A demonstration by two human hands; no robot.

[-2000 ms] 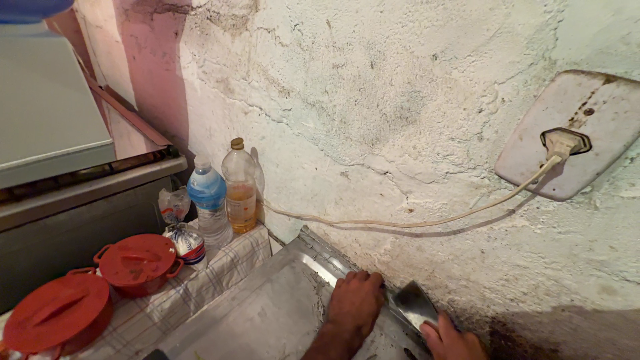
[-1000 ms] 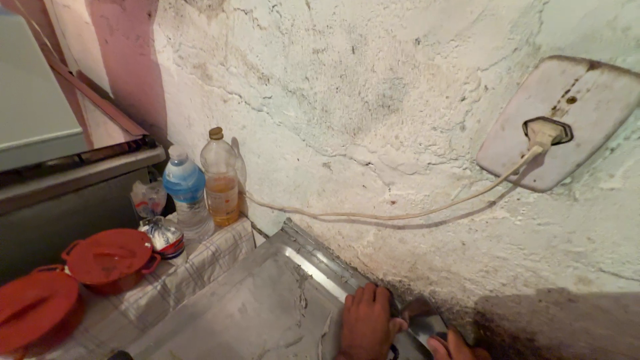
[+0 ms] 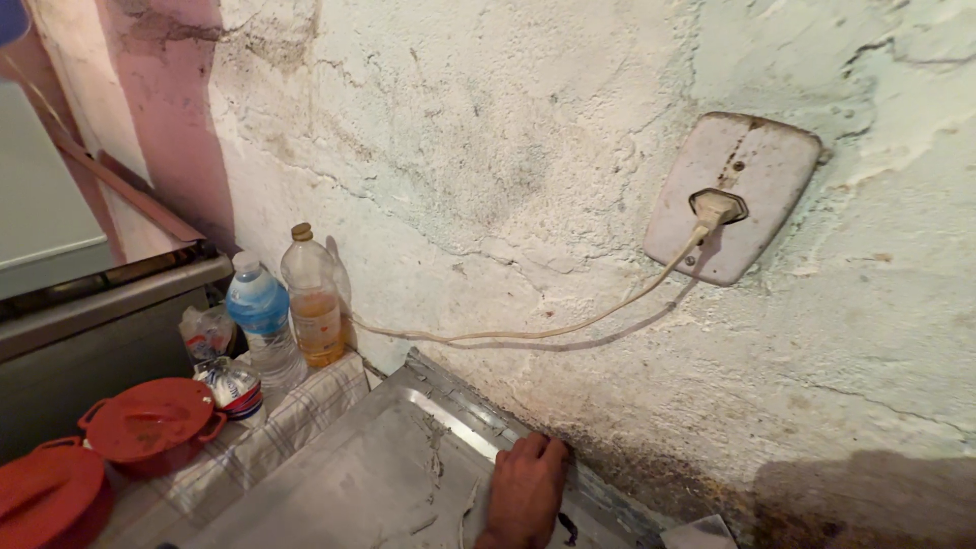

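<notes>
My left hand (image 3: 528, 488) rests on the raised back rim of a grey metal sink top (image 3: 351, 465), with its fingers curled over the edge beside the wall. Whether it pinches anything there is hidden. Dark scraps and strips of loose residue lie on the metal around it. At the bottom edge, to the right of this hand, the corner of a flat metal blade (image 3: 700, 534) shows against the wall. My right hand is out of the frame.
Two red lidded pots (image 3: 156, 419), a blue-labelled water bottle (image 3: 259, 305), a bottle of orange liquid (image 3: 313, 305) and plastic bags stand left on a checked cloth (image 3: 282, 435). A cord (image 3: 496, 334) runs along the rough wall to an outlet plate (image 3: 732, 198).
My right hand, seen earlier with the flat blade near my left hand, has dropped out of view at the bottom. Only a corner of the blade shows now.
</notes>
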